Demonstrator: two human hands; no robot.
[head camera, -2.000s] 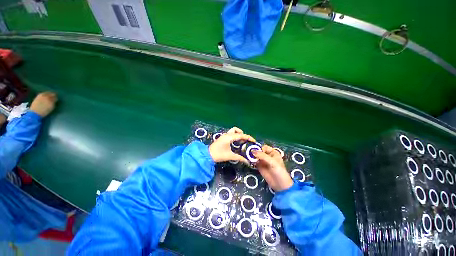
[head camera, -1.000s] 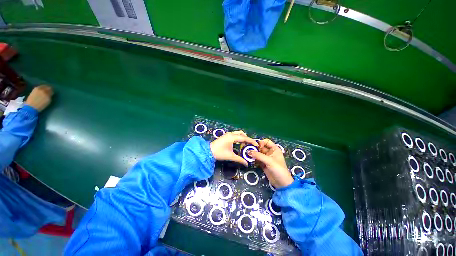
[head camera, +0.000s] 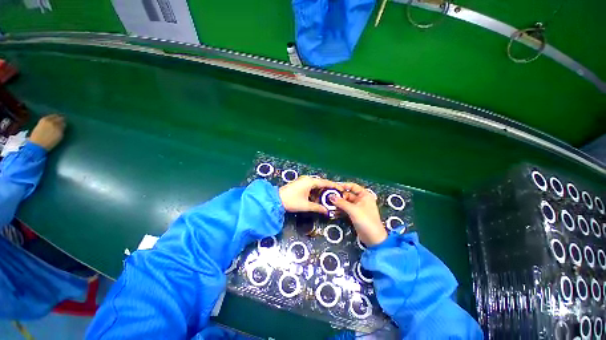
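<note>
A ring-faced component (head camera: 330, 198) with a white ring around a dark centre is held above the clear blister tray (head camera: 266, 296). My left hand (head camera: 302, 194) grips it from the left with thumb and fingers. My right hand (head camera: 361, 211) touches it from the right, with fingertips on its ring face. The ring faces up towards me. The fingers hide the component's back and sides. The tray holds rows of similar components, and my hands and sleeves cover part of it.
A tall stack of blister trays (head camera: 505, 246) stands at the right on the green belt (head camera: 159, 139). A neighbouring person's hand (head camera: 48, 131) is at the far left. White paper (head camera: 147, 243) lies by my left sleeve. A blue cloth (head camera: 330, 30) hangs on the green panel.
Two seconds ago the component sat slightly lower and further right, with a dark part beside it between my fingers. Now my hands are closer together around it. The neighbour's hand has shifted slightly left.
</note>
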